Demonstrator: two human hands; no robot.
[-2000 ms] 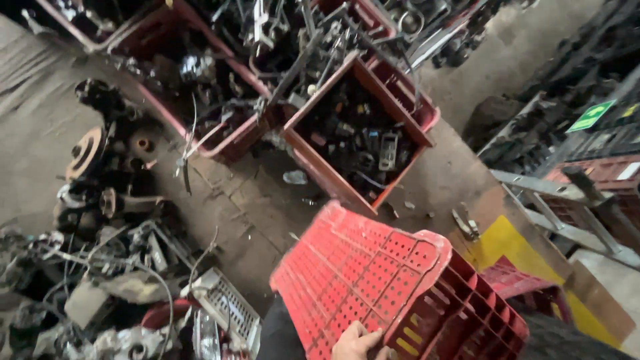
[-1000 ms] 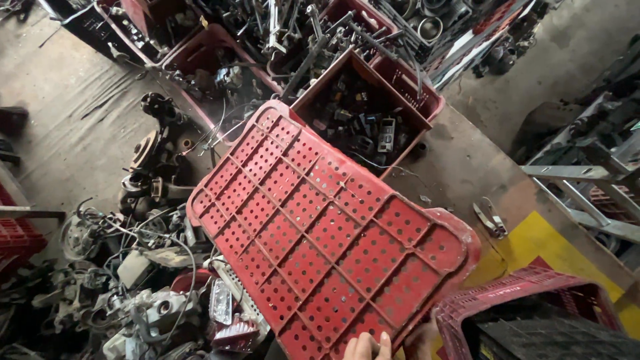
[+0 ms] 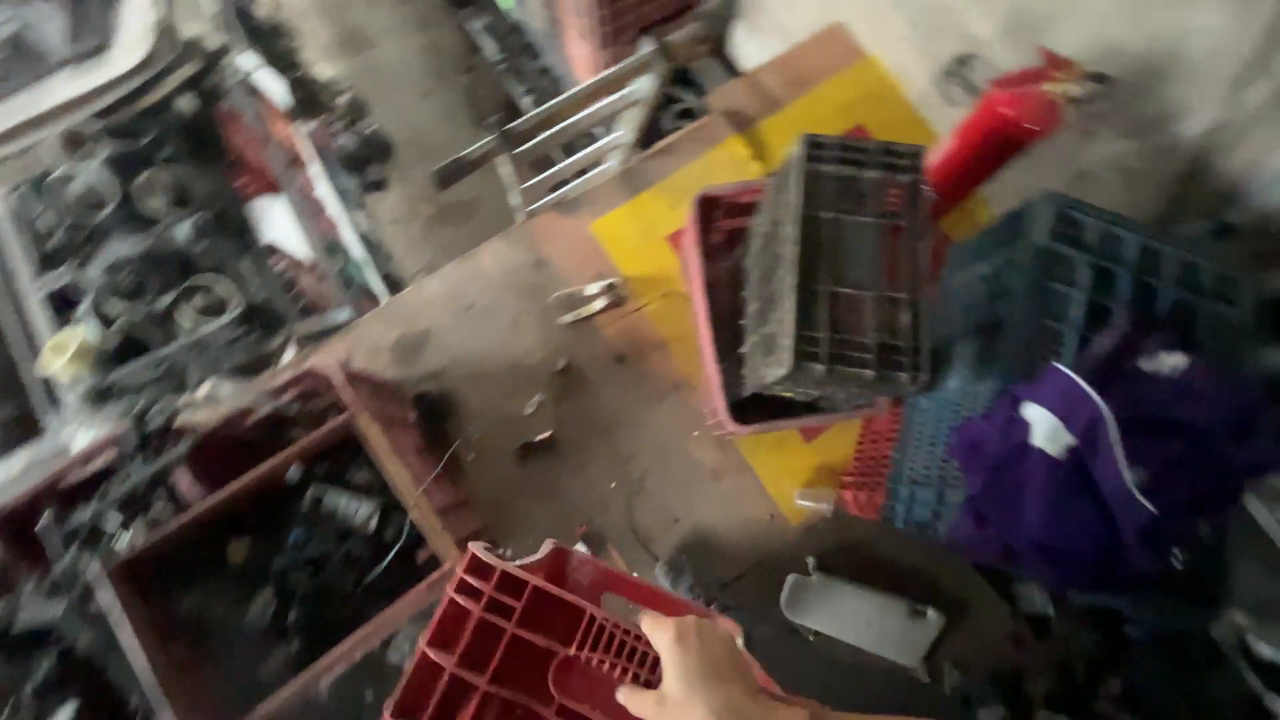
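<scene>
At the bottom centre, my right hand [image 3: 695,665] is shut on the rim of a red plastic crate [image 3: 500,640], its fingers by the slotted handle area. The crate's ribbed side faces up and its lower part runs out of the frame. To its left stands a reddish open box [image 3: 400,475] with dark metal parts in it. My left hand is not in view. Right of centre, a dark ribbed crate [image 3: 860,270] sits tilted in a pinkish-red crate [image 3: 705,290]. The picture is blurred.
A red fire extinguisher [image 3: 1000,135] lies at the upper right, near blue crates [image 3: 1110,265] and purple cloth [image 3: 1050,460]. A metal ladder [image 3: 580,130] is at the top. Greasy metal parts [image 3: 130,250] crowd the left. A pale panel [image 3: 860,615] lies lower right.
The view has swung strongly to the right. The red crate, earlier with its perforated base toward me, now shows its ribbed side, with my right hand still on it.
</scene>
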